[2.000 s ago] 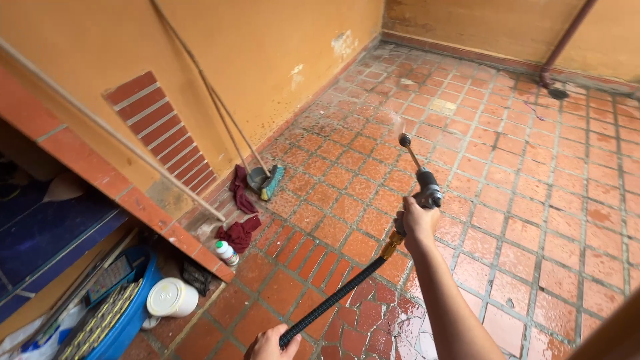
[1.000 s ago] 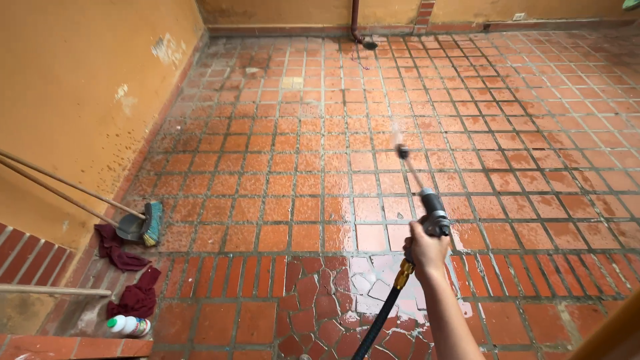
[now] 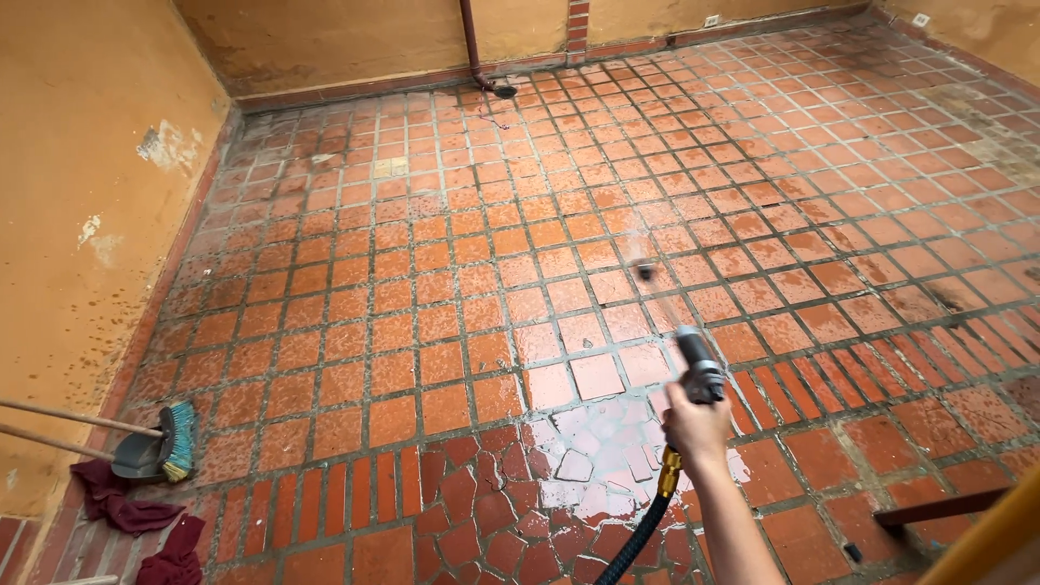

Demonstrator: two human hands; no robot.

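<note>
My right hand [image 3: 699,426] grips the handle of a black and grey spray gun [image 3: 700,361], held over the wet tiled floor [image 3: 439,366]. Its thin wand ends in a dark nozzle [image 3: 644,270], blurred, with a faint spray of water leaving it toward the far side. A black ribbed hose [image 3: 638,540] hangs from the gun by a brass-coloured fitting [image 3: 669,473] and runs out at the bottom edge. My left hand is out of view.
At lower left, a broom [image 3: 177,439] and a grey dustpan [image 3: 136,457] lean beside dark red cloths [image 3: 122,504]. A drain pipe [image 3: 471,45] meets the floor by a dark drain opening [image 3: 504,92]. A brown metal bar [image 3: 942,510] juts in at lower right.
The view has swung right, away from the bucket and blue basin. My left hand, on the hose two seconds ago, has left the view. My right hand still holds the spray gun.
</note>
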